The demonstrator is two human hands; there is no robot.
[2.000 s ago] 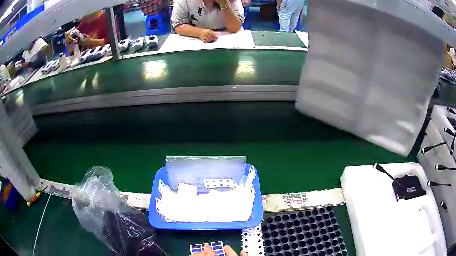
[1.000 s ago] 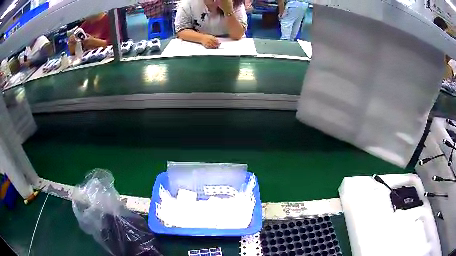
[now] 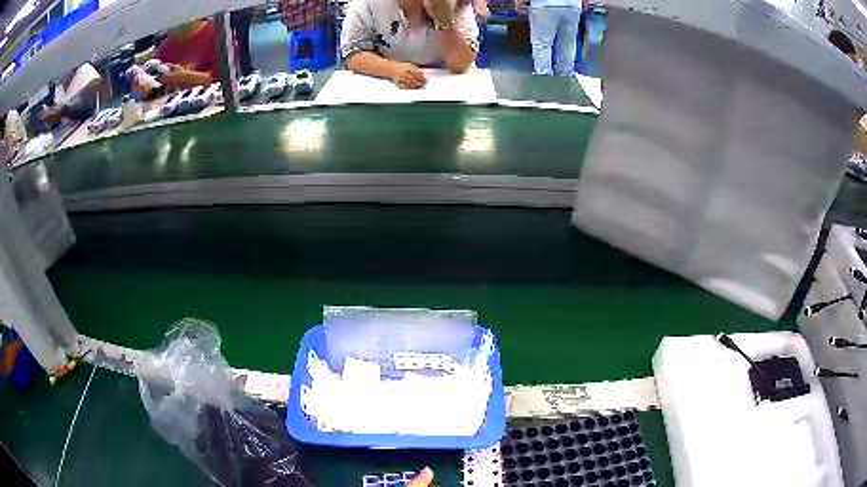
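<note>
A label sheet [image 3: 385,479] with small blue-and-white rectangles lies at the bottom edge, cut off by it. One fingertip [image 3: 421,477] shows at its right end; which hand it belongs to and whether it holds anything cannot be told. The rest of my hands is out of the picture. A white dotted sticker strip [image 3: 482,468] and a sheet of round black pads [image 3: 575,452] lie to the right. A blue bin [image 3: 395,441] full of white sticker pieces stands just beyond. A black device unit [image 3: 780,379] with a short cable lies on a white foam tray [image 3: 680,399].
A clear bag [image 3: 181,380] with dark contents lies left of the bin. More foam trays [image 3: 827,319] with cables stand far right. A large white sheet [image 3: 708,162] hangs at the upper right. A green conveyor [image 3: 257,257] crosses behind, with a seated person [image 3: 409,43] beyond.
Two seconds ago fingers showed on both sides of the label sheet; one second ago none showed. Now one fingertip is at its right end. The view has shifted slightly.
</note>
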